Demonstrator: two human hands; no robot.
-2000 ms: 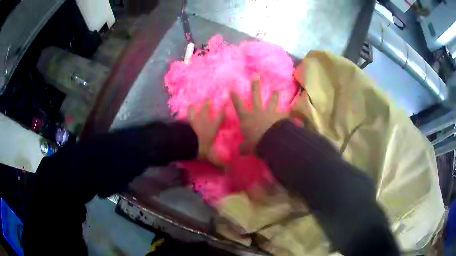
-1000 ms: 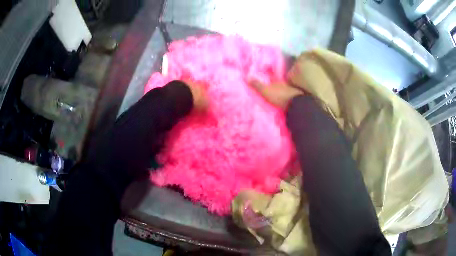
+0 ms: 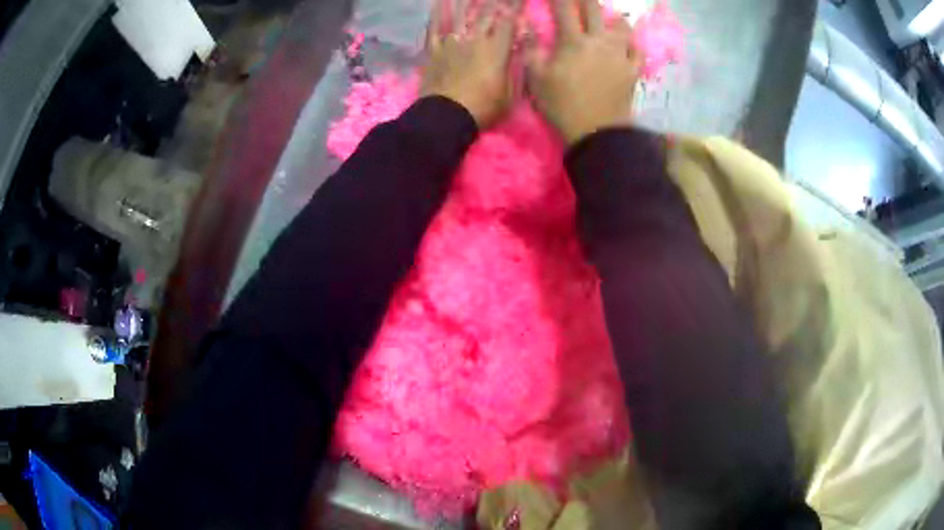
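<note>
Bright pink granular material [image 3: 497, 321] lies in a long heap in the grey metal hopper [image 3: 279, 197], between my forearms. My left hand [image 3: 471, 57] and my right hand [image 3: 582, 72] are side by side at the heap's far end, near the top of the picture. Both lie palm down with fingers apart, pressed on the pink material; the fingertips are blurred or partly cut off. Pink clumps lie to the left and right of the hands. Neither hand visibly grips an object. The tan sack [image 3: 859, 342] lies right of my right forearm, partly hidden by it.
The hopper's dark left edge [image 3: 223, 186] runs beside my left forearm. Beyond it are a white panel [image 3: 52, 362], small cans or bottles [image 3: 109, 348] and a blue object [image 3: 64, 497]. Large light pipes [image 3: 875, 93] run along the upper right.
Both hands have moved forward to the far end of the hopper and closer together. The pink heap is spread longer, with clumps pushed up the far side. The view has shifted.
</note>
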